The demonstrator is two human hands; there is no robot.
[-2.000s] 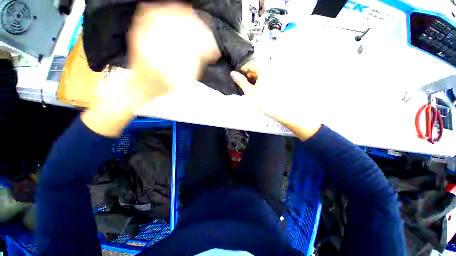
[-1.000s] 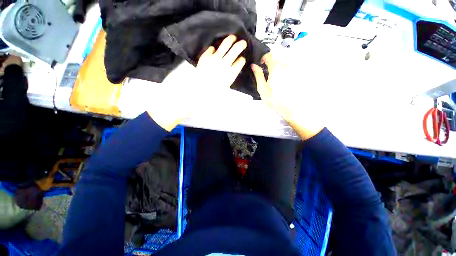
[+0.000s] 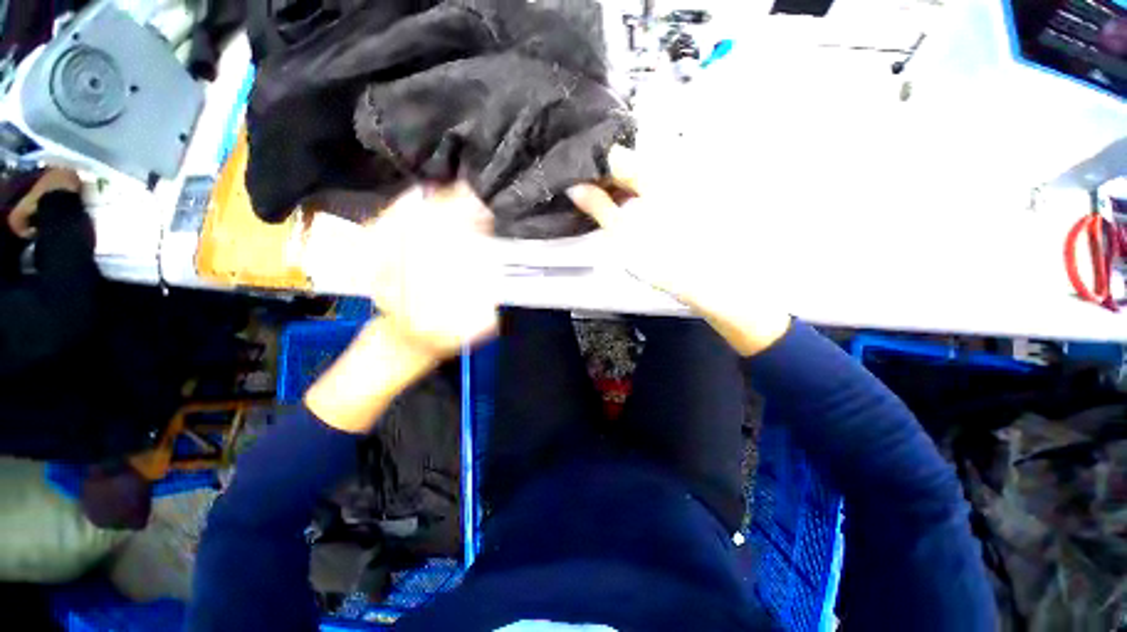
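Observation:
The dark garment (image 3: 494, 111) lies wrinkled on the white table, left of the needle area (image 3: 674, 43) at the top. My left hand (image 3: 433, 266) is blurred and overexposed at the garment's lower edge, over the table's front edge; its fingers are not clear, so I cannot tell what it holds. My right hand (image 3: 624, 210) is at the garment's right edge, thumb and forefinger on the cloth, the back of the hand washed out by glare.
Red-handled snips (image 3: 1090, 259) lie at the right table edge. A tan pad (image 3: 253, 241) and a grey vented housing (image 3: 111, 93) are at left. Another person's hand (image 3: 47, 198) shows far left. Blue crates (image 3: 467, 457) with dark cloth stand below. A control panel (image 3: 1075, 37) is upper right.
My left hand has moved off the cloth down toward the table's front edge. The garment's front part is more spread and bunched toward my right hand. The view has shifted slightly.

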